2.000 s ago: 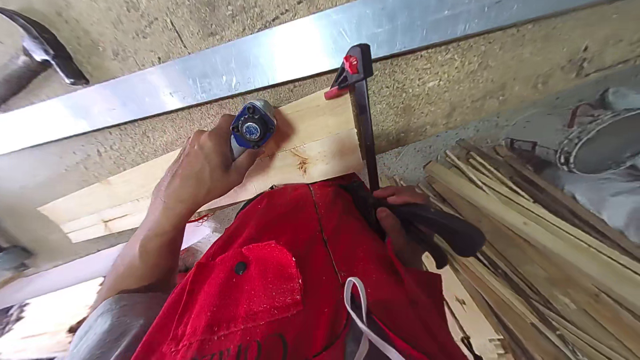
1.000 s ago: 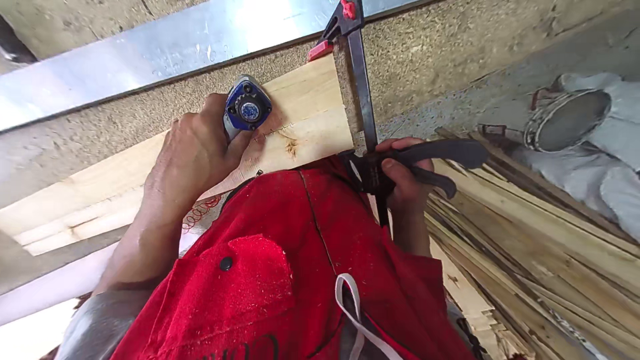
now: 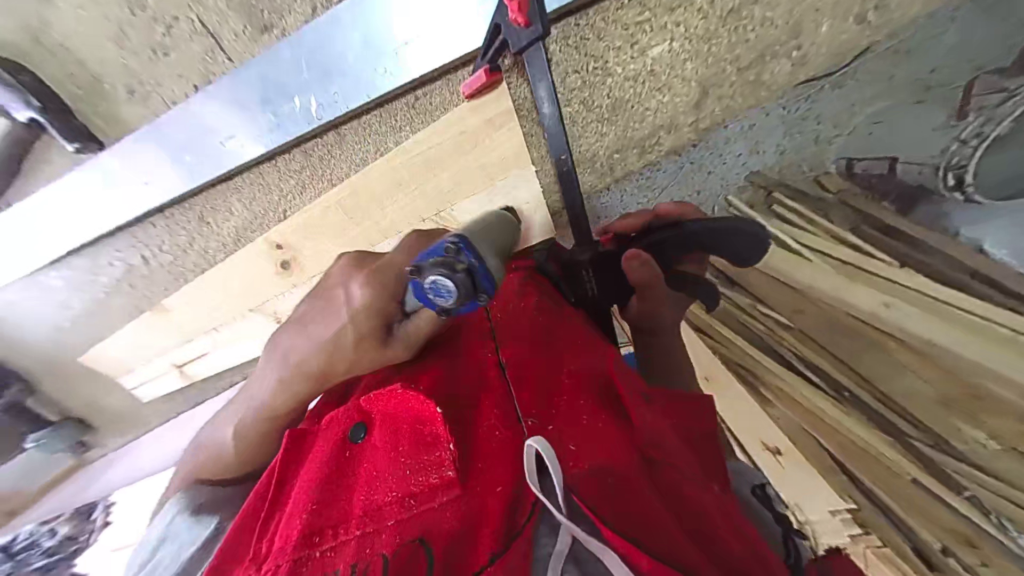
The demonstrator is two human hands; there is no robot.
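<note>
My left hand [image 3: 360, 312] is closed around a blue and grey pneumatic tool [image 3: 452, 276], which covers part of a pale wooden board [image 3: 336, 216] near its right end. My right hand [image 3: 660, 280] grips the black handle of a bar clamp [image 3: 560, 144] just right of the board. The clamp's bar runs up past the board's end, and its upper jaw with a red pad touches the board's far corner. The lower jaw is partly hidden against my red apron [image 3: 512, 416].
Behind the board a long metal straightedge [image 3: 264, 104] lies on the particleboard bench [image 3: 656, 88]. A hammer-like tool [image 3: 48, 104] is at the upper left. Many thin wood offcuts [image 3: 880, 336] are piled at the right, below a round metal-rimmed object [image 3: 988, 152].
The tool in my left hand has tilted, so its grey body now shows over the board's end. My right hand stays on the clamp handle, fingers wrapped further around it than two seconds ago.
</note>
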